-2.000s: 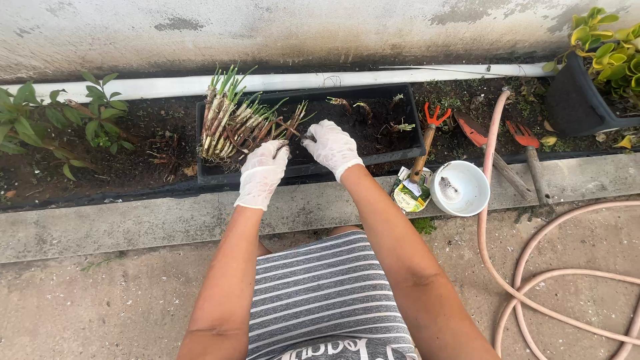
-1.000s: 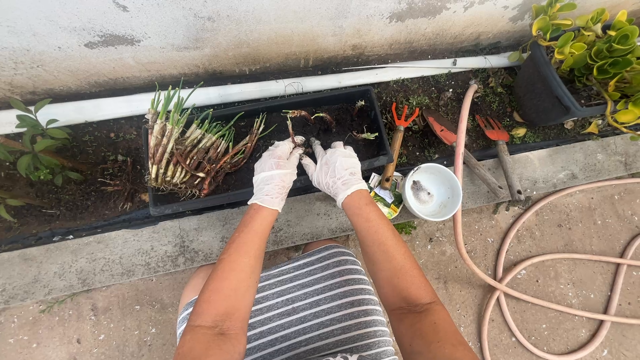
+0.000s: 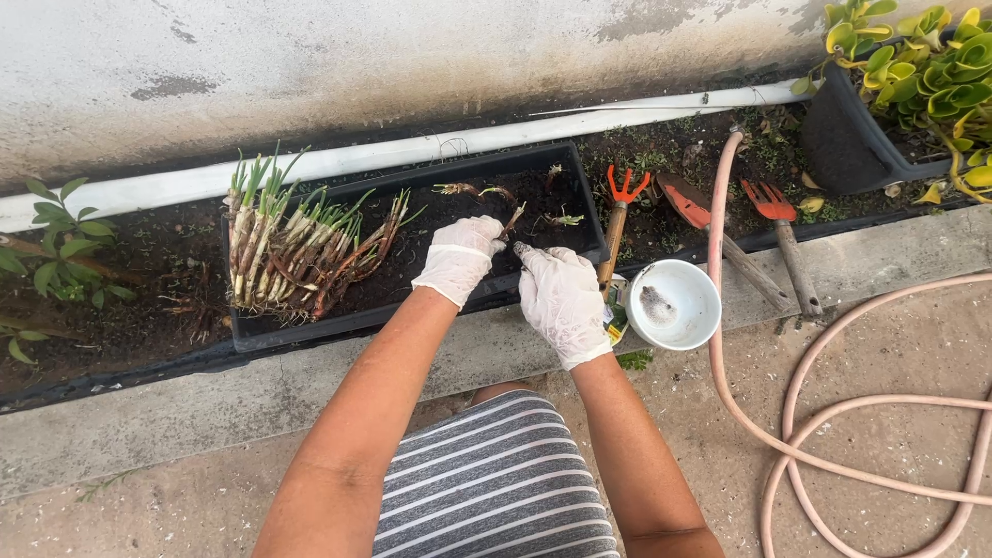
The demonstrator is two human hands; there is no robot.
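White gloves cover both hands. My left hand (image 3: 463,258) grips a short brown plant stem (image 3: 512,222) over the soil of a long black planter box (image 3: 287,335). Just to its right, my right hand (image 3: 559,302) is curled at the planter's near edge, its fingertips dark with soil; whether it holds anything cannot be told. A bundle of green-topped plant cuttings (image 3: 302,256) lies across the planter's left part. Several small sprouting pieces, one of them a green sprout (image 3: 566,220), sit in the soil beyond and right of my hands.
An orange hand cultivator (image 3: 616,225), a trowel (image 3: 725,240) and a hand fork (image 3: 787,248) lie to the right. A white bowl (image 3: 701,306) stands on the concrete ledge near a coiled hose (image 3: 715,232). A potted leafy plant (image 3: 852,132) stands far right, and a white pipe (image 3: 372,164) runs behind.
My hands have moved away from the bundle, rightward along the planter. The stem now in my left hand stands near its fingertips. The view has shifted somewhat.
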